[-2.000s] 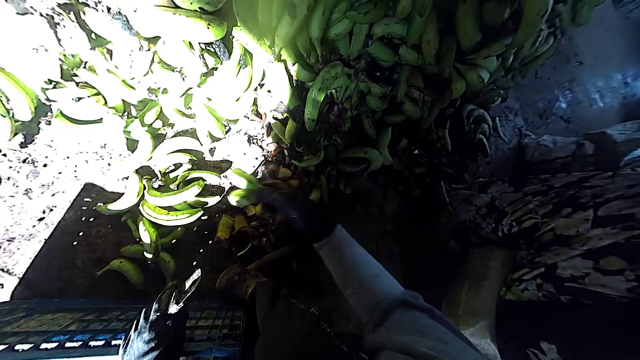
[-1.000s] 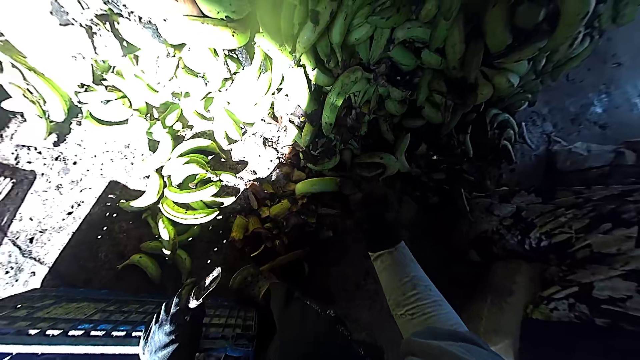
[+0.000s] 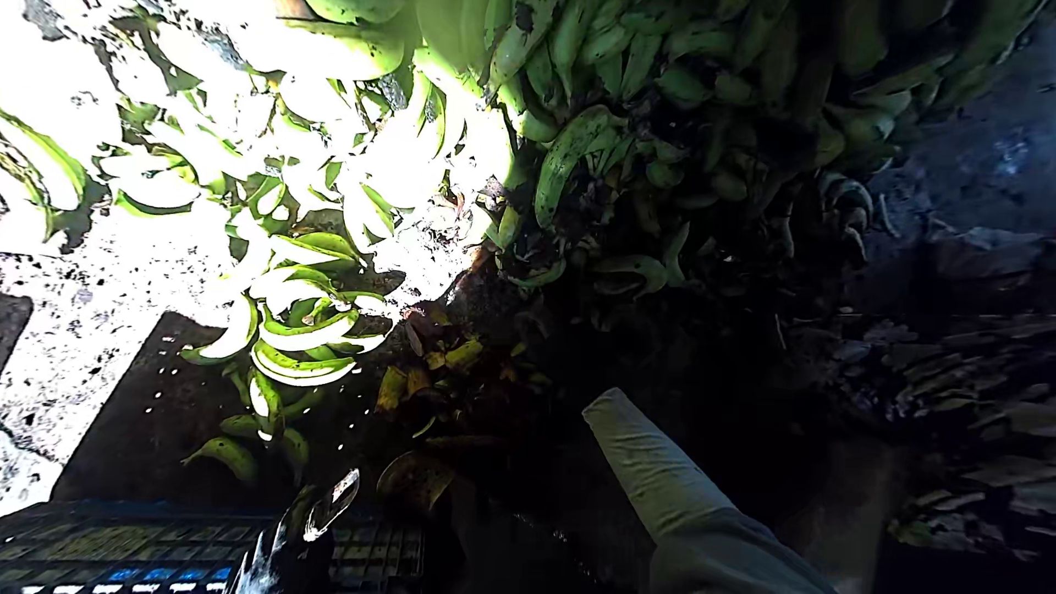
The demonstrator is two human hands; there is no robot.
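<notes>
My left hand (image 3: pixel 285 540) is at the lower left, dark with harsh glints, over the edge of a plastic crate. A bright, narrow, shiny thing (image 3: pixel 334 503) shows at its fingers; its kind and the hand's grip are unclear. My right forearm in a pale sleeve (image 3: pixel 660 470) reaches up from the bottom right, and the hand beyond its cuff is lost in deep shadow. Left of it lie yellow and brown plant scraps (image 3: pixel 437 371). A cluster of green bananas or plantains (image 3: pixel 301 334) lies in sunlight above my left hand, with a few loose fruits (image 3: pixel 231 458) below it.
A large heap of green bananas or plantains (image 3: pixel 577 157) fills the top. More fruit (image 3: pixel 157 186) lies in glare at the upper left. The dark plastic crate (image 3: pixel 107 540) stands along the lower left edge. Dry leaves or debris (image 3: pixel 973 404) cover the right side.
My right forearm has moved right since the oldest frame. The single green fruit seen near my right hand earlier no longer shows there. My left hand stays by the crate.
</notes>
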